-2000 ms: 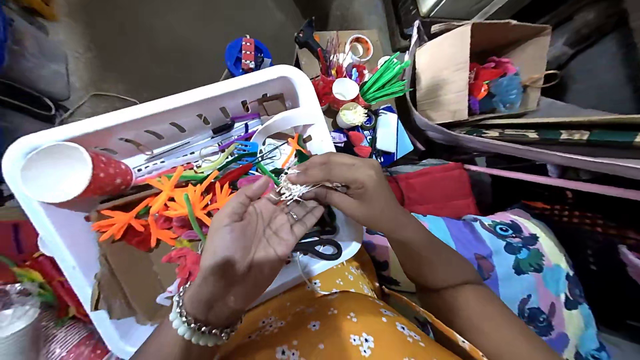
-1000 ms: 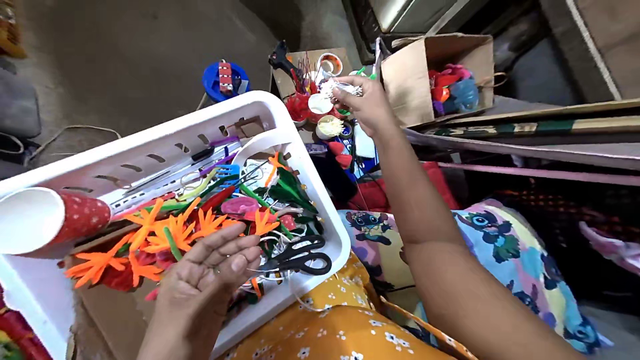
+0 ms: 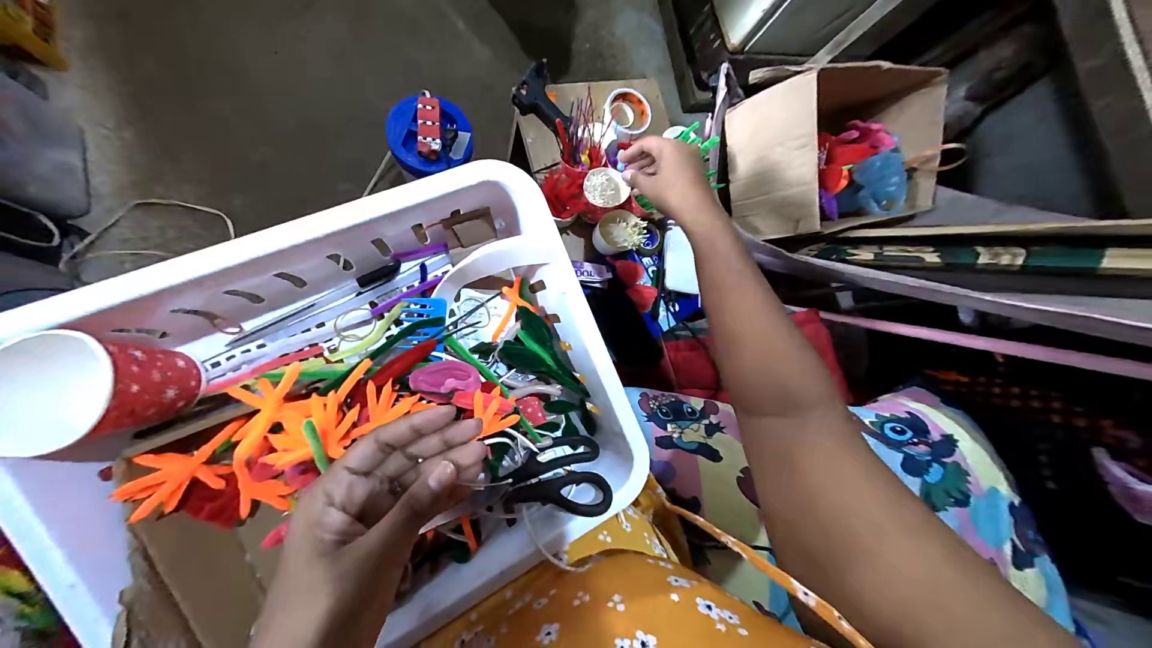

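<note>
My left hand (image 3: 382, 499) is palm up over the white plastic basket (image 3: 540, 252), fingers slightly curled, with a few tiny pale bits on the palm. Beside its fingertips lie black-handled scissors (image 3: 562, 481) and orange pipe-cleaner flowers (image 3: 315, 432). My right hand (image 3: 666, 175) reaches out above the cups, thumb and fingers bent; whether something small is between them cannot be told. Just left of it stands a paper cup of white-tipped stamens (image 3: 606, 187). A second cup of yellowish stamens (image 3: 621, 231) stands below that one.
A red patterned paper cup (image 3: 148, 387) lies on the basket's left side. Behind the cups are a hot glue gun (image 3: 540, 97) and a tape roll (image 3: 628, 110). A blue round stool (image 3: 405, 135) holds a red power strip (image 3: 428, 126). An open cardboard box (image 3: 774, 153) stands at right.
My right hand has moved from my left palm out to the cups. The bunch of white stamens it held a second ago no longer shows in it; white stamens show in the cup.
</note>
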